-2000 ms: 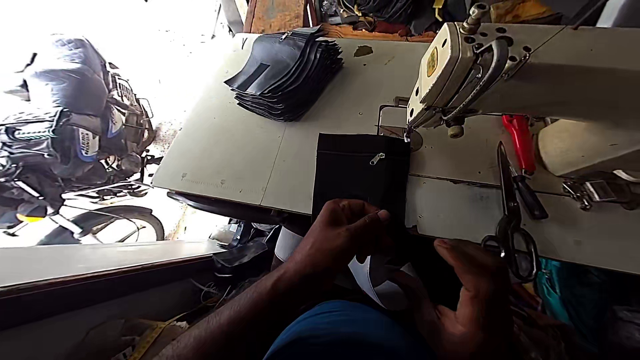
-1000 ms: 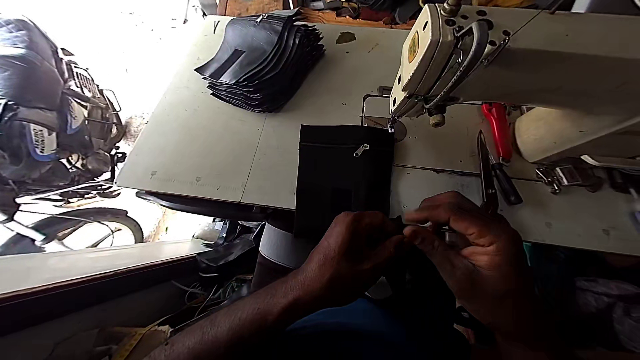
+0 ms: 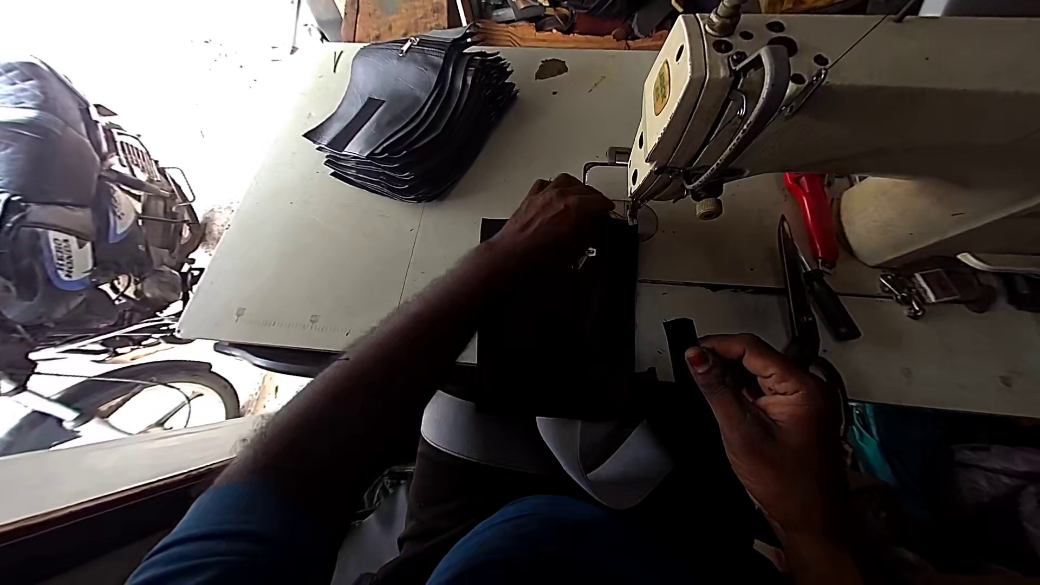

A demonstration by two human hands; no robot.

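A black fabric panel with a metal zipper pull lies over the front edge of the sewing machine table. My left hand reaches over the panel's top edge, fingertips close to the needle area of the industrial sewing machine; whether they grip anything is hidden. To the right of the panel, my right hand pinches a short black strip between thumb and fingers, its end pointing up. Below the panel, a pale grey band hangs in a loop near my lap.
A stack of black zippered pieces stands on the table at the back left. Large scissors, a red-handled tool and small metal parts lie to the right. A motorcycle is outside at left.
My left hand has moved up from the panel's lower part to its top edge beside the machine. The hands, close together before, are now apart, and the black strip shows in my right hand.
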